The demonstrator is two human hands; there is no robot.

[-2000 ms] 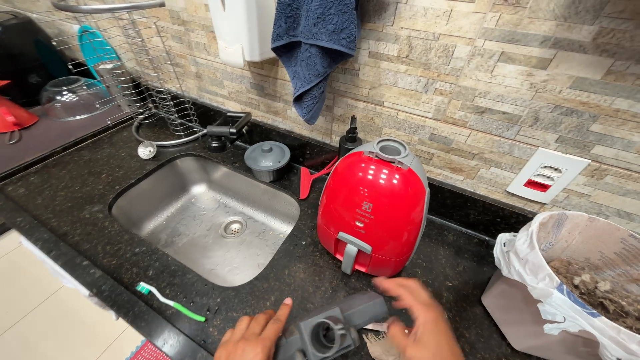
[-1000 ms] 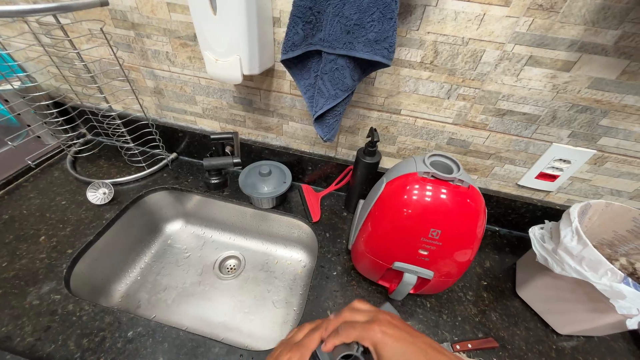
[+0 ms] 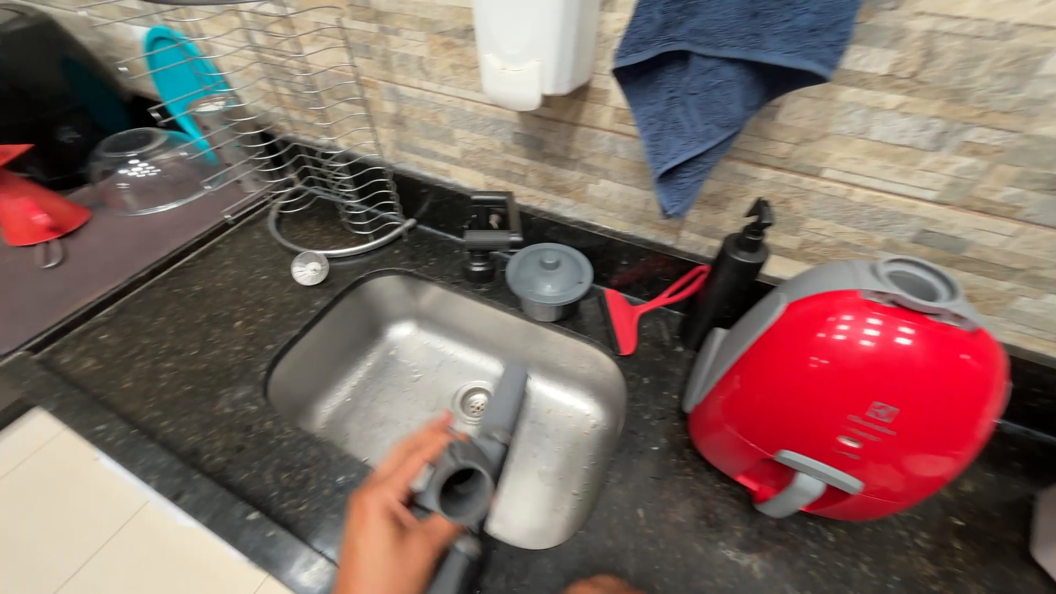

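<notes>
My left hand (image 3: 400, 503) grips a grey plastic vacuum-cleaner floor nozzle (image 3: 510, 400) by its middle, beside the round tube opening. One arm of the nozzle reaches over the stainless steel sink (image 3: 561, 495), close to the drain; its other end lies low, near the sink's front edge. Of my right hand (image 3: 602, 586) only a small patch of skin shows at the bottom edge, so its fingers are hidden. A red and grey Electrolux vacuum-cleaner dust container (image 3: 850, 388) stands on the black granite counter, right of the sink.
Behind the sink are a black faucet (image 3: 487, 239), a grey lidded pot (image 3: 549, 276), a red squeegee (image 3: 629, 318) and a black pump bottle (image 3: 730, 276). A sink strainer (image 3: 309, 268) and wire dish rack (image 3: 330, 148) stand left. A blue towel (image 3: 726, 107) hangs above.
Both hands were at the nozzle in front of the red container; now my left hand holds it over the sink and my right is almost out of view. The view has swung left since one second ago.
</notes>
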